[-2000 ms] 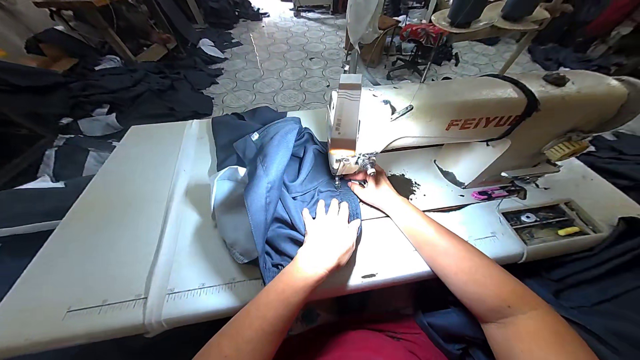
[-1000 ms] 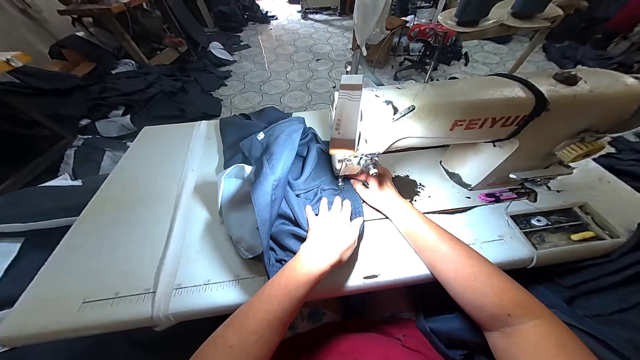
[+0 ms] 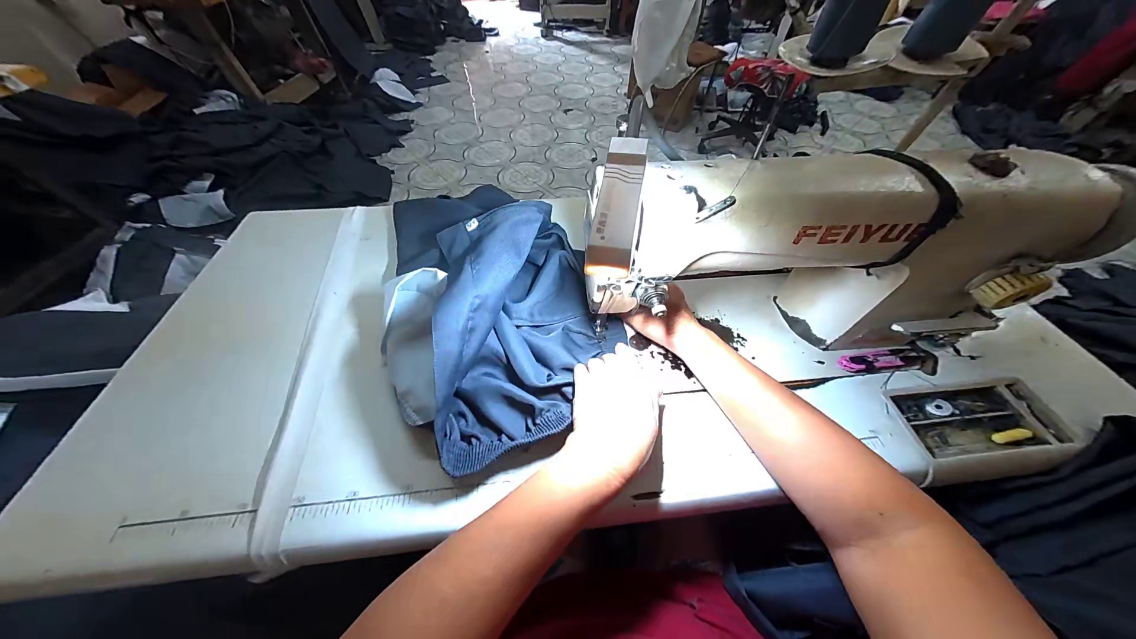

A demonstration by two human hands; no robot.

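Note:
A dark blue garment [image 3: 506, 328] with a gathered elastic edge lies bunched on the sewing machine table, its right side under the needle area of a Feiyue sewing machine [image 3: 754, 213]. A pale pocket-like piece [image 3: 413, 333] shows at its left. My left hand [image 3: 617, 408] is on the garment's right edge, just in front of the presser foot [image 3: 601, 327]; its fingertips are bent at the cloth, and their grip is unclear. Behind the needle, my right hand [image 3: 661, 324] is at the far edge of the cloth, with its fingers partly hidden by the machine head.
Thread cones [image 3: 839, 31] stand behind the machine. A recessed tray [image 3: 981, 426] holds a bobbin and a yellow item; a pink item [image 3: 874, 359] lies near it. A white strip [image 3: 306, 390] crosses the table. Dark cloth piles [image 3: 284, 146] cover the left background.
My left hand has moved toward the right and nearer the needle, from lying spread on the cloth to its edge. The garment's gathered edge has swung into view. My right hand stays behind the needle.

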